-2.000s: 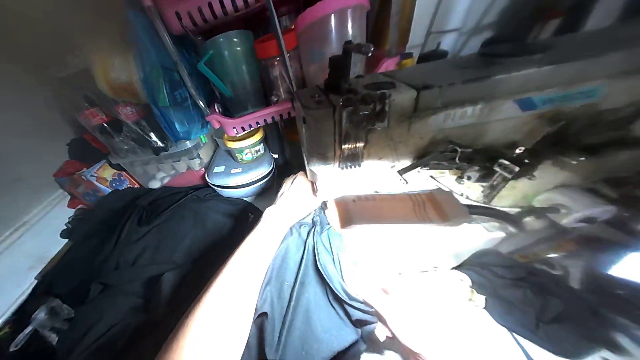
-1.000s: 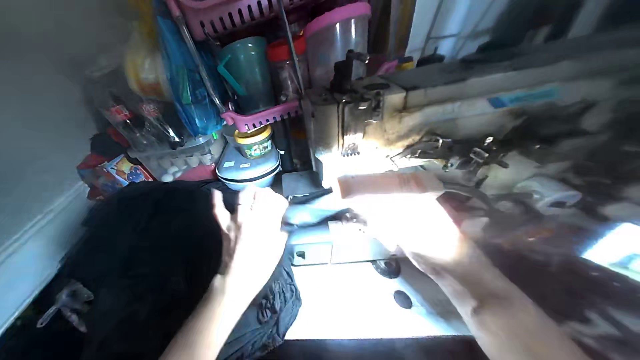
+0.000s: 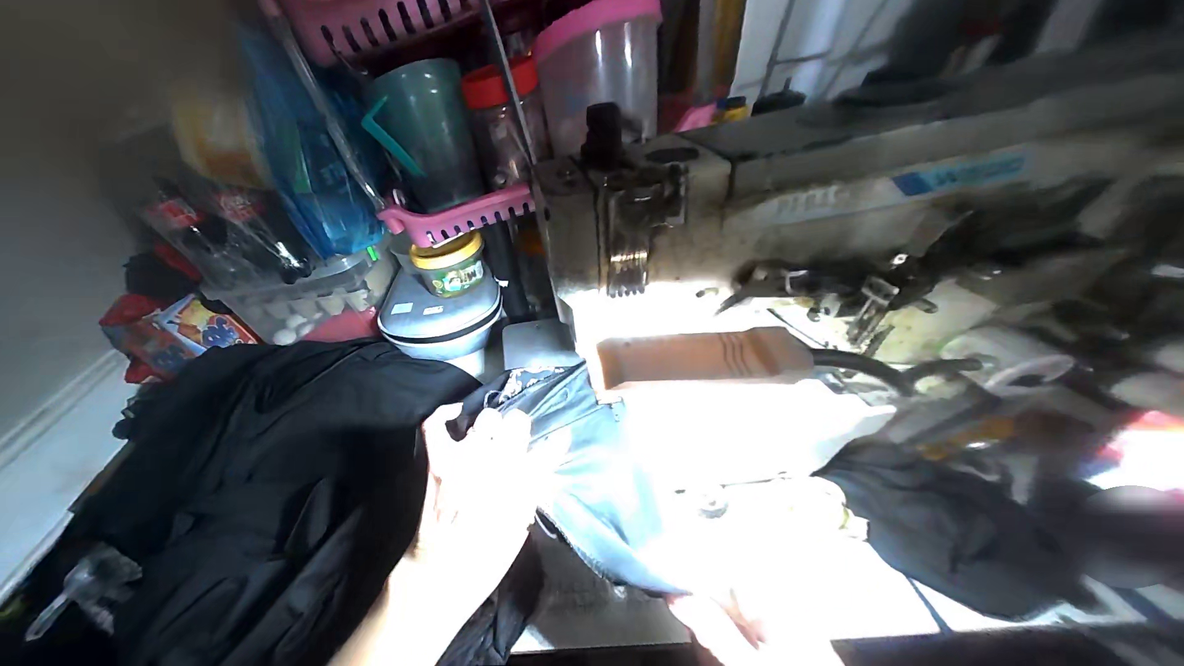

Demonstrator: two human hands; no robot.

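A dark fabric piece [image 3: 592,472], lit bluish by a very bright lamp, lies on the bed of an industrial sewing machine [image 3: 647,231]. My left hand [image 3: 481,472] grips its left part, fingers pinched on the cloth. At its lower edge is my right hand [image 3: 740,620], washed out by glare, the thumb and a finger at the hem; its hold is unclear. The needle area is hidden by glare and by an orange-brown box-like lamp or guard [image 3: 703,359] on the machine head. A heap of black cloth [image 3: 277,472] lies to the left of my left hand.
Behind stand a pink basket rack [image 3: 472,215], a green mug [image 3: 425,134], a lidded jar [image 3: 504,120] and a grey round case [image 3: 439,310] with a yellow-lidded tub [image 3: 450,264] on it. More dark cloth [image 3: 953,536] lies right. The wall [image 3: 55,398] bounds the left side.
One second ago the bed plate under the head showed between my hands; now fabric covers part of it. My right hand has moved down toward the front edge.
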